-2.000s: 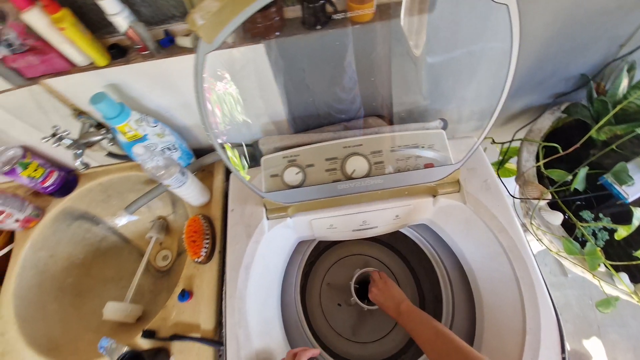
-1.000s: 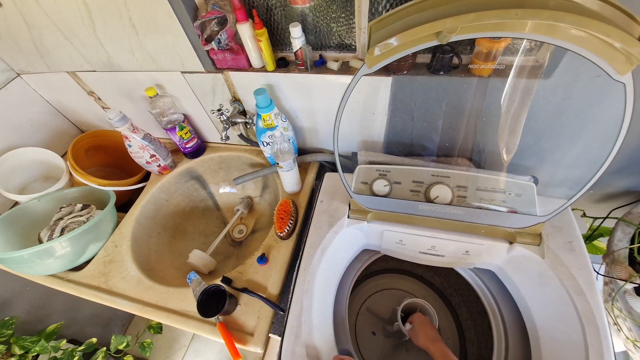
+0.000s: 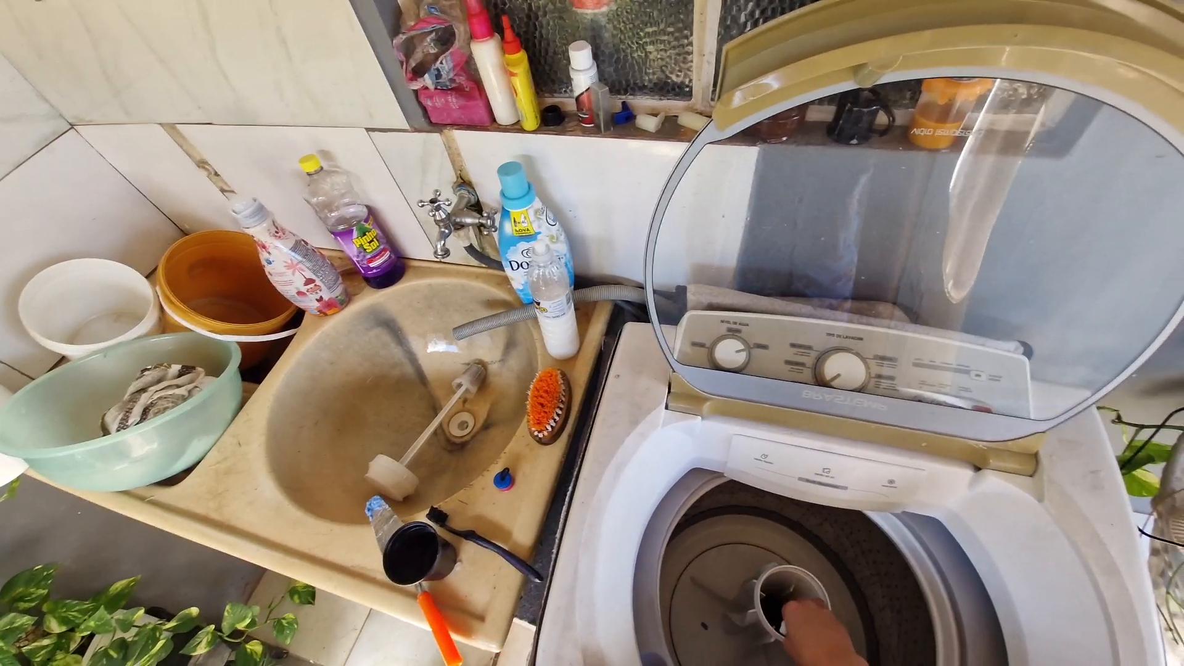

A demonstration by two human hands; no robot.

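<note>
My right hand reaches into the drum of the top-load washing machine, its fingers at the mouth of the hollow center agitator post. The fingertips are hidden inside the post, so whether they grip something does not show. Raised behind the drum stands the clear lid, above the control panel with two knobs. My left hand is out of view.
Left of the washer is a beige sink holding a long-handled white brush. On its rim are an orange-bristled brush, a black cup, a black toothbrush and bottles. A green basin with cloth sits farther left.
The view has swung left toward the sink. My left fingers, earlier at the washer's front edge, have left the view. My right hand stays at the agitator post.
</note>
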